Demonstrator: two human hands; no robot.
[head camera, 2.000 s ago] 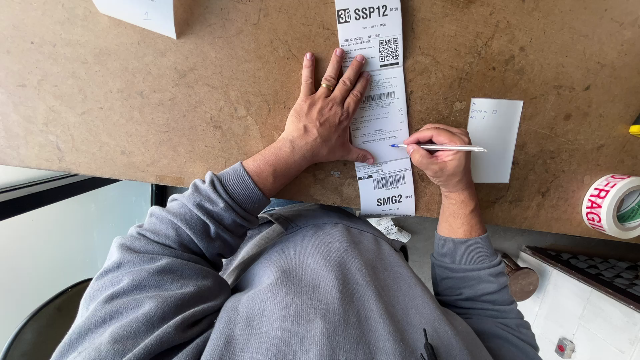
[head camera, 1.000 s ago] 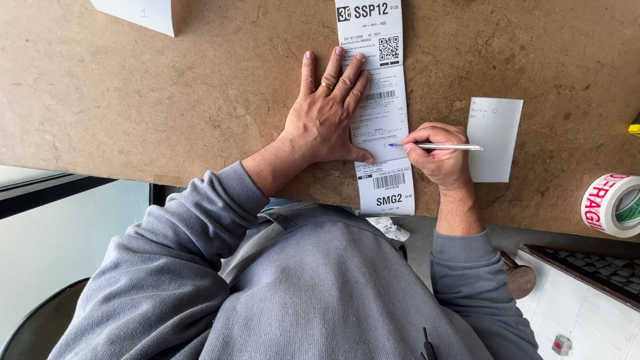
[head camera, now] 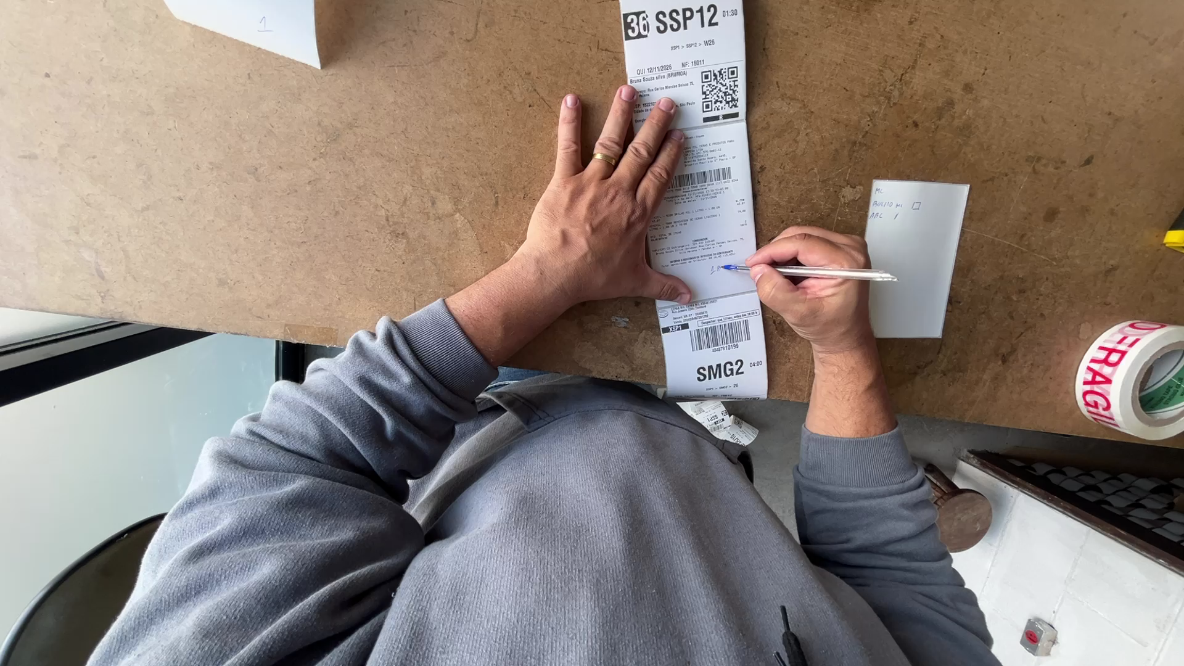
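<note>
A long strip of printed shipping labels [head camera: 712,217] lies on the brown table, its lower end reaching the front edge. My left hand [head camera: 606,217] rests flat and palm down, fingers spread, partly on the strip's left side; a gold ring is on one finger. Between the fingertips of my right hand [head camera: 814,282] is a clear ballpoint pen [head camera: 832,273] with a blue tip. The tip is at the lower middle part of the strip, beside a small blue handwritten mark. Print under my left fingers is hidden.
Right of my right hand lies a white paper [head camera: 911,277] with handwriting. A roll of printed packing tape [head camera: 1124,381] sits near the table's front right edge, a yellow object [head camera: 1174,239] beyond it. Another white paper [head camera: 259,23] is at the back left. Crumpled labels [head camera: 717,421] show below the table edge.
A small blue mark now shows more at the pen tip. Both hands have stayed in nearly the same places.
</note>
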